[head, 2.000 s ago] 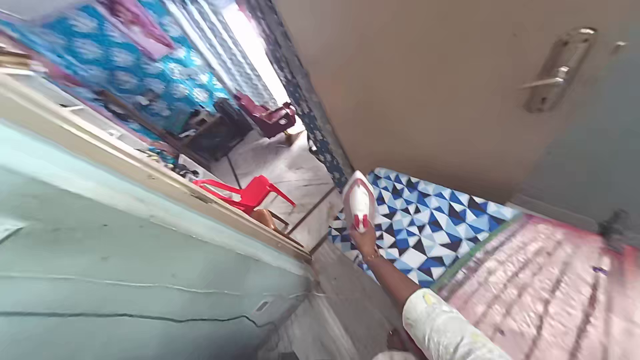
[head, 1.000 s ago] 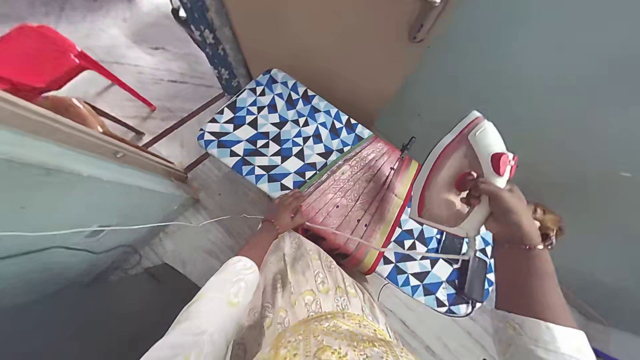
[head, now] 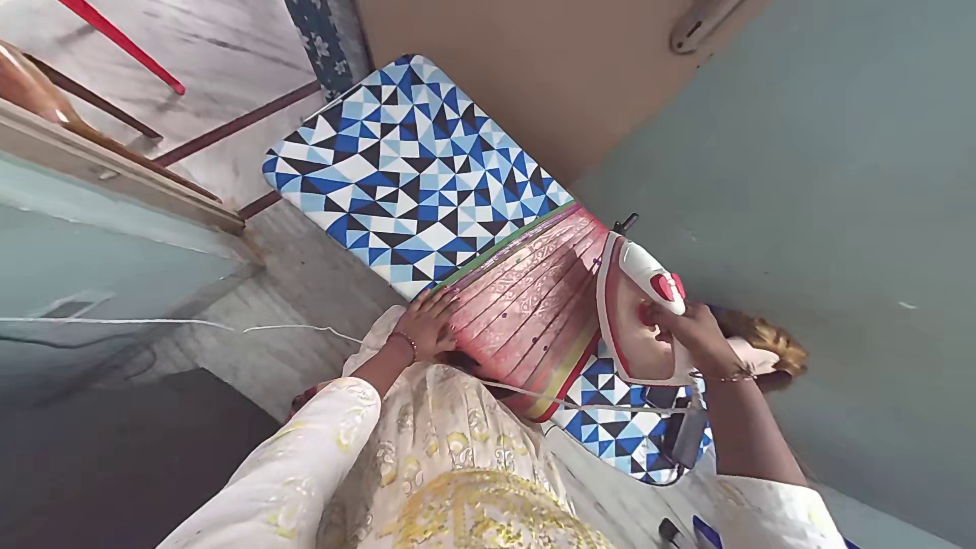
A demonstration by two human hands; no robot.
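Note:
A pink pleated cloth (head: 526, 305) with green and yellow-red borders lies across an ironing board (head: 427, 175) covered in blue, black and white triangles. My left hand (head: 427, 324) rests with spread fingers on the cloth's near left edge. In my right hand (head: 690, 332) is the handle of a white and red electric iron (head: 637, 320), held over the right side of the cloth and board. The iron's underside is hidden, and whether it touches the cloth I cannot tell. A white cord (head: 579, 404) runs across the cloth's near edge toward my right wrist.
Dark devices (head: 686, 438) with a cable lie on the board's near right end. A door (head: 518, 69) stands behind the board, a blue-grey wall (head: 854, 191) to the right. At left are a door frame (head: 137, 168), a red chair leg (head: 126, 46) and a thin cord (head: 114, 321).
The view has swung over the board since two seconds ago. Since one second ago, the iron in my right hand has come down and left, nearer the cloth. My left hand stays at the cloth's edge.

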